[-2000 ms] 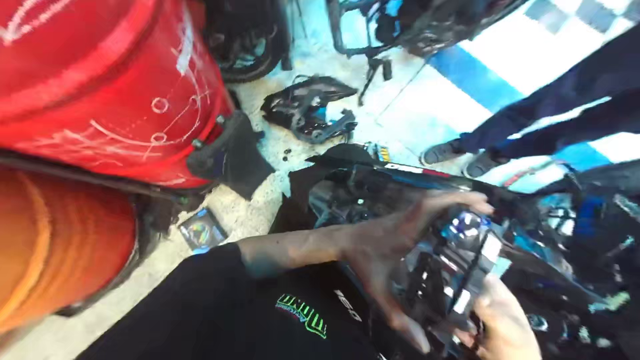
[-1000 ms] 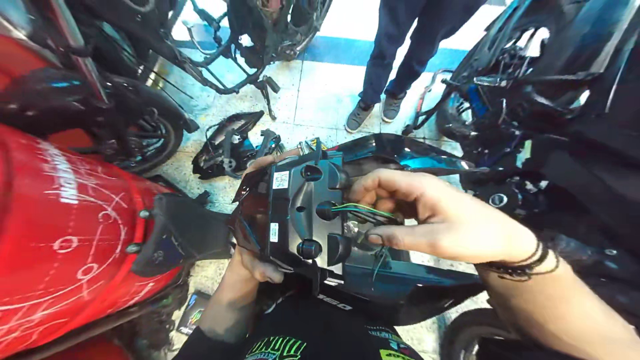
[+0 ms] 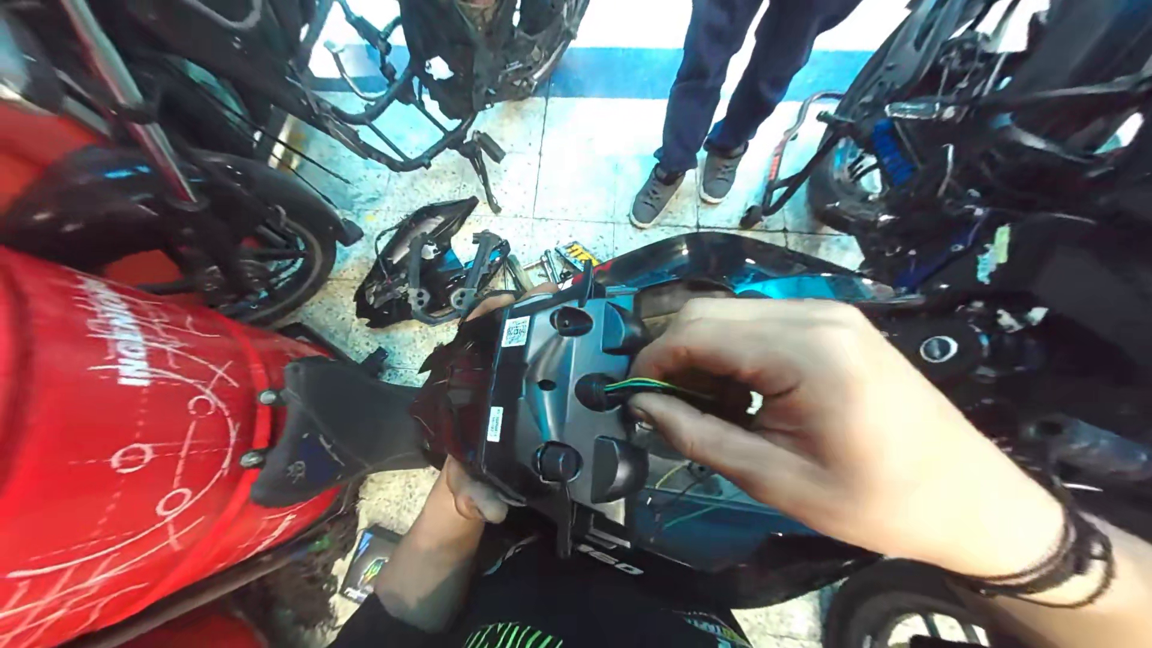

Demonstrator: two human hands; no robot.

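Observation:
A black plastic motorcycle light housing [image 3: 540, 360] is turned with its back, round caps and two labels up. My left hand [image 3: 477, 490] grips it from below and along its far edge, the palm mostly hidden beneath it. Thin green, yellow and dark wires [image 3: 650, 384] leave the housing's middle round port, and the thumb and fingers of my right hand [image 3: 774, 405] pinch them just beside that port. Under my right hand lies the dark bodywork of a motorcycle [image 3: 756, 576], with more loose wires inside it.
A red drum [image 3: 81, 450] and a black rear mudguard [image 3: 351, 418] are at the left. Beyond the housing, a black fairing part [image 3: 423, 261] lies on the tiled floor. A person in dark trousers [image 3: 720, 81] stands ahead. Partly stripped motorcycles [image 3: 972, 180] flank the aisle.
Two seconds ago the housing was tilted between both hands; by one second ago its back faced up and my right hand was at the wires. The view has swung a lot since the first frame.

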